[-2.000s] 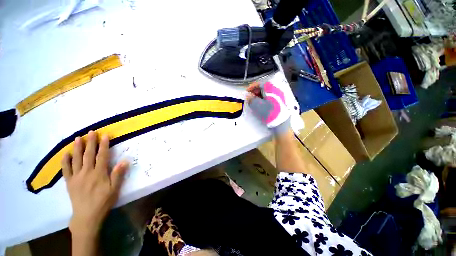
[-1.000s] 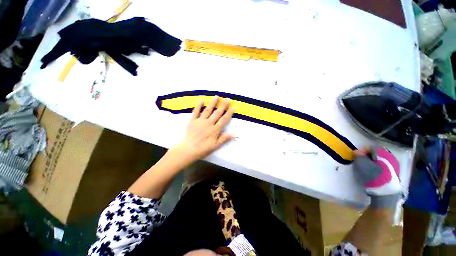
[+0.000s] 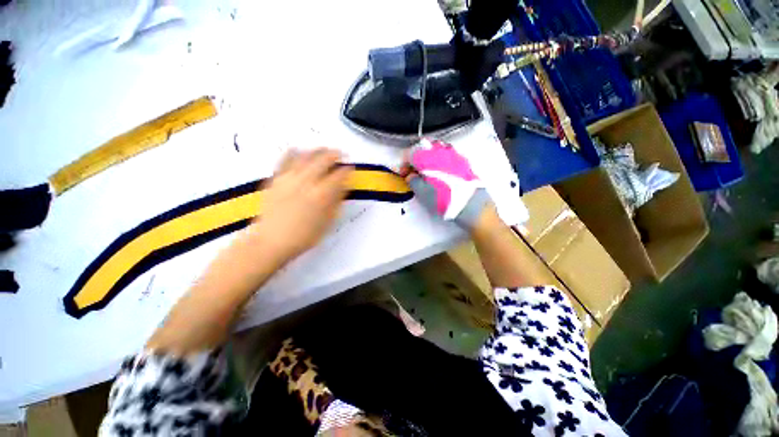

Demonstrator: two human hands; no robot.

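Note:
A long curved black fabric strip (image 3: 111,249) lies on the white table with a yellow curved template (image 3: 188,229) on top, black showing along both edges. My left hand (image 3: 303,201), bare and blurred, is over the right half of the strip and hides part of it; I cannot tell if its fingers hold anything. My right hand (image 3: 446,179), in a pink, white and grey glove, is at the strip's right end with its fingertips on the tip. The dark steam iron (image 3: 414,101) rests on the table just beyond my right hand.
A straight yellow template (image 3: 135,143) lies farther back on the white table (image 3: 282,51). Black pieces (image 3: 24,209) show at the left edge. White scraps (image 3: 120,30) lie at the far left. Blue bins (image 3: 589,77) and a cardboard box (image 3: 653,196) stand right of the table.
The view has swung right since one second ago. My left hand has moved along the strip from its left part towards the right end. My right hand remains at the right end.

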